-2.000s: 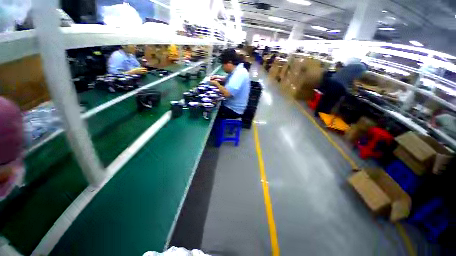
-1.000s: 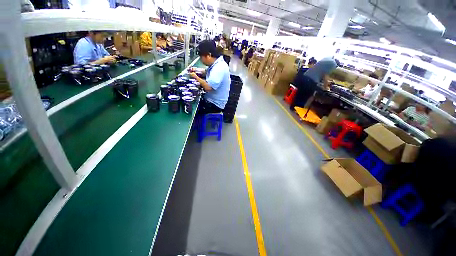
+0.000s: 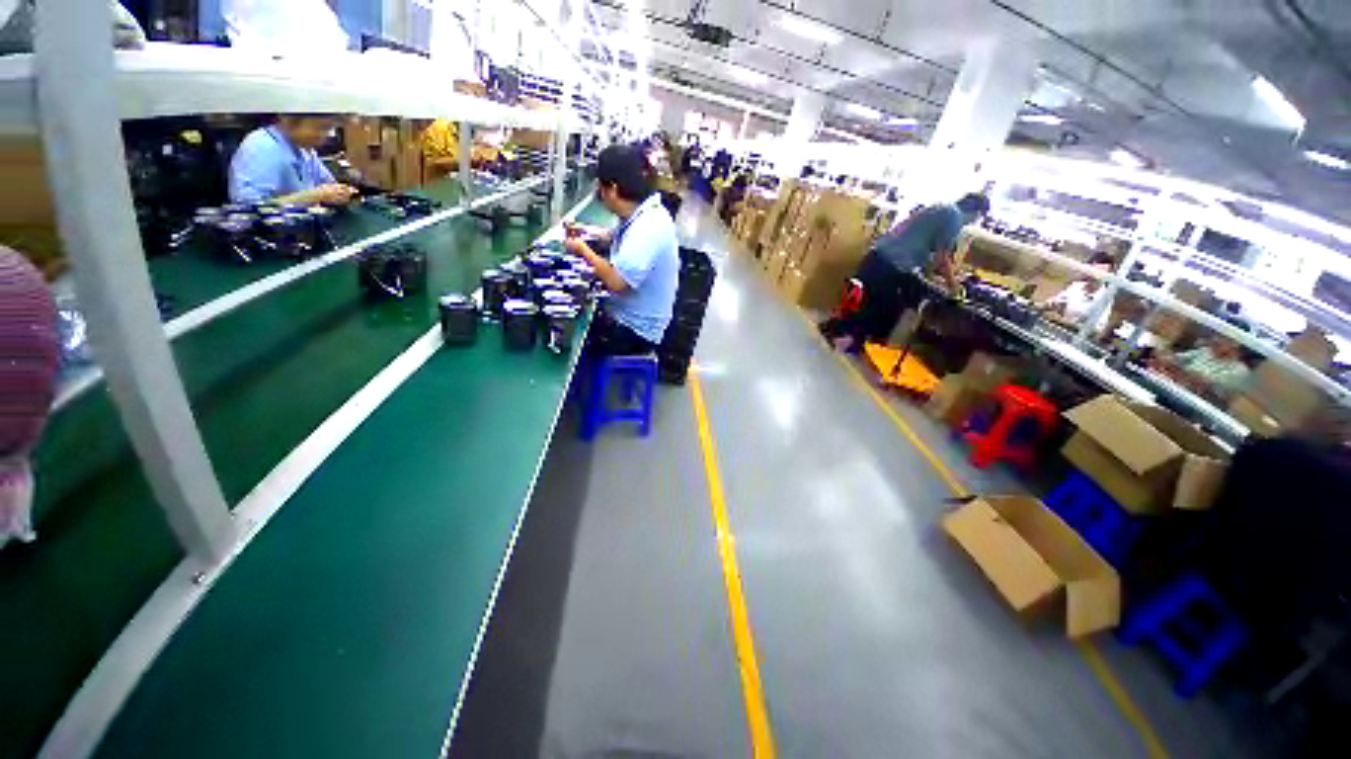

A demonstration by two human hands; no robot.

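Observation:
Neither of my hands is in the picture. A long green bench (image 3: pixel 371 549) runs forward from the bottom left. Several black cylindrical lamp housings (image 3: pixel 520 323) with silver-white ring faces stand grouped at its far part, beside a seated co-worker. More black housings (image 3: pixel 391 270) sit on the green conveyor belt behind the white rail (image 3: pixel 319 418). A rounded pink-striped thing (image 3: pixel 21 356) is cut off by the left edge; what it belongs to cannot be told.
A co-worker in light blue (image 3: pixel 640 267) sits on a blue stool (image 3: pixel 619 398) at the bench's right side. A white post (image 3: pixel 141 312) rises at left. Open cartons (image 3: pixel 1030 561), a red stool (image 3: pixel 1013 427) and blue stools stand right of the yellow-lined aisle. Another person bends over the right-hand line.
The view has turned and shifted slightly. The pink-striped thing, out of view one second ago, shows again at the left edge. The person at the right-hand line stands more upright.

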